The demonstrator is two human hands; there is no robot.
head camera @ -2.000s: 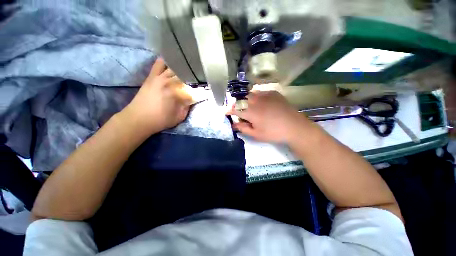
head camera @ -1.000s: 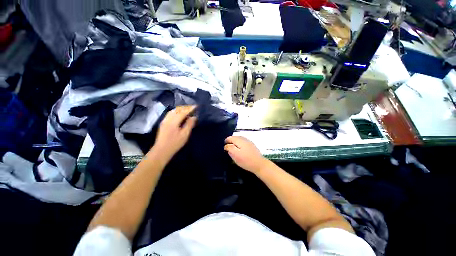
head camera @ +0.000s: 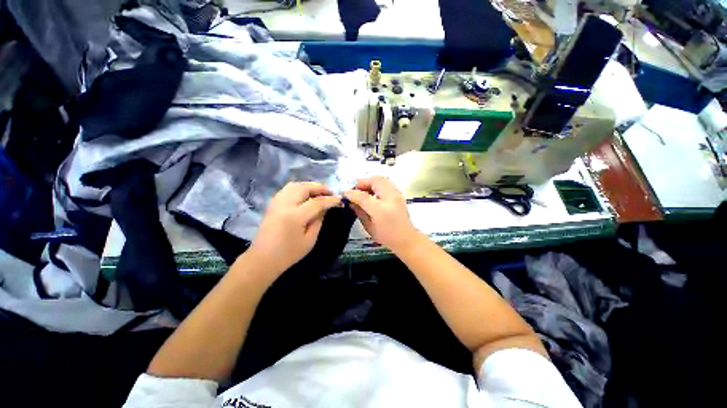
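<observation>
My left hand (head camera: 291, 223) and my right hand (head camera: 383, 211) meet at the fingertips in front of the sewing machine (head camera: 414, 107). Both pinch the edge of a dark cloth panel (head camera: 331, 237) just over the table's front part. The panel hangs down from the fingers toward my lap, and its lower part merges with other dark cloth. The grey garment cloth (head camera: 247, 96) lies heaped at the left, reaching up to the needle area. The exact edge held is mostly hidden by my fingers.
Scissors (head camera: 510, 198) lie right of the needle on the white table with a green edge (head camera: 478, 239). A green tray (head camera: 578, 197) is at the table's right end. A black slab (head camera: 572, 76) stands above the machine. Grey cloth (head camera: 554, 311) hangs low at the right.
The view has pulled back from the machine. My hands have left the needle area and come together, fingertips meeting on the dark panel, which was spread between them a second ago.
</observation>
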